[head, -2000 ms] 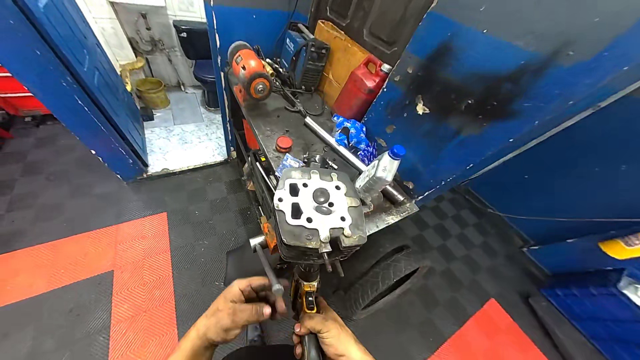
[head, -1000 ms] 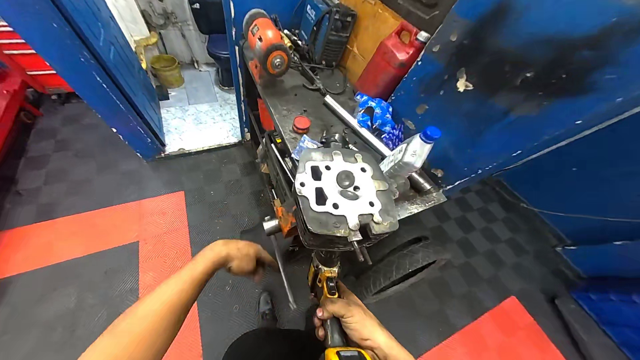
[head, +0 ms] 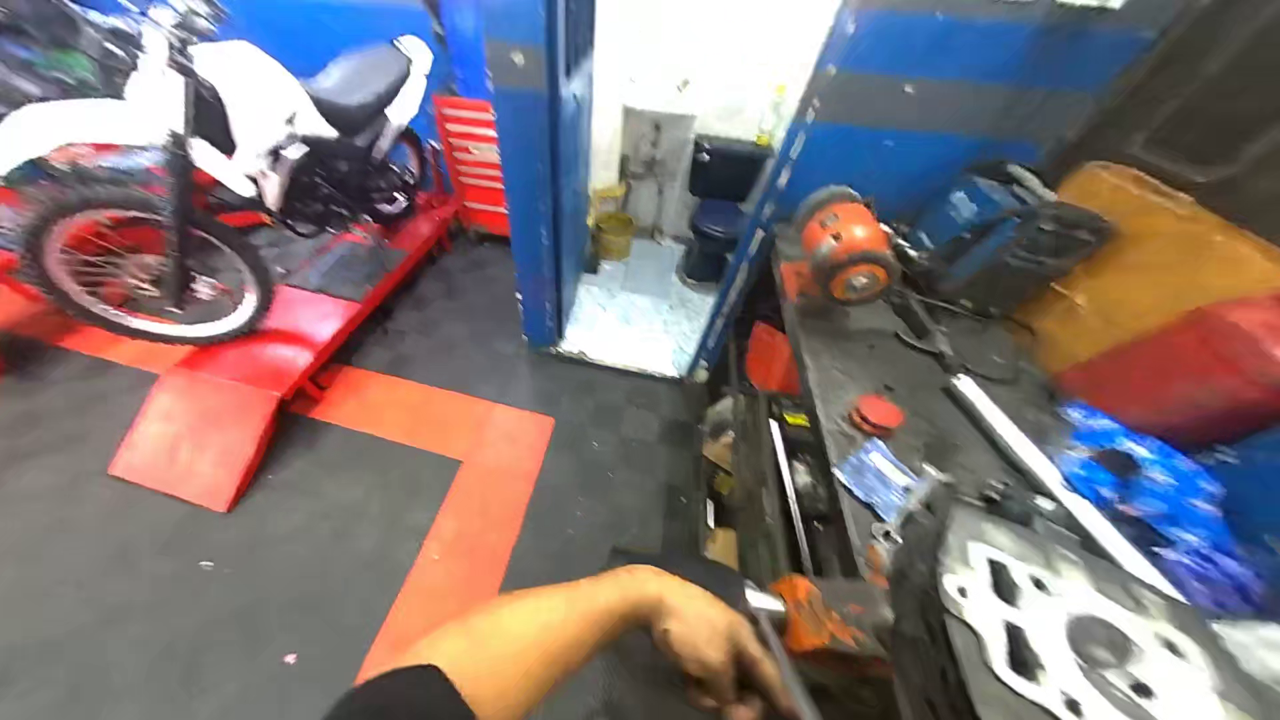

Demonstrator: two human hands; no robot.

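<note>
My left hand [head: 715, 645] is low in the middle, fingers pointing down, beside the metal handle bar [head: 787, 668] of an orange bench vise [head: 815, 615]. Blur hides whether the fingers close on the bar. To the right of the vise, an engine cylinder head [head: 1010, 550] with a pale, machined gasket face lies tilted at the lower right corner, partly cut off by the frame. My right hand is out of view, and so is the yellow and black power tool it held in the earlier frames.
A dark workbench [head: 850, 370] carries an orange bench grinder [head: 848, 245], a red cap [head: 877, 413], a long metal tube [head: 1060, 480] and a blue bag [head: 1140, 490]. An open doorway stands behind. On the left, a white motorcycle [head: 270, 110] rests on a red lift [head: 200, 435].
The view has swung left, bringing in the motorcycle and lift. My right hand and the power tool have left the frame. My left hand is now close beside the vise handle.
</note>
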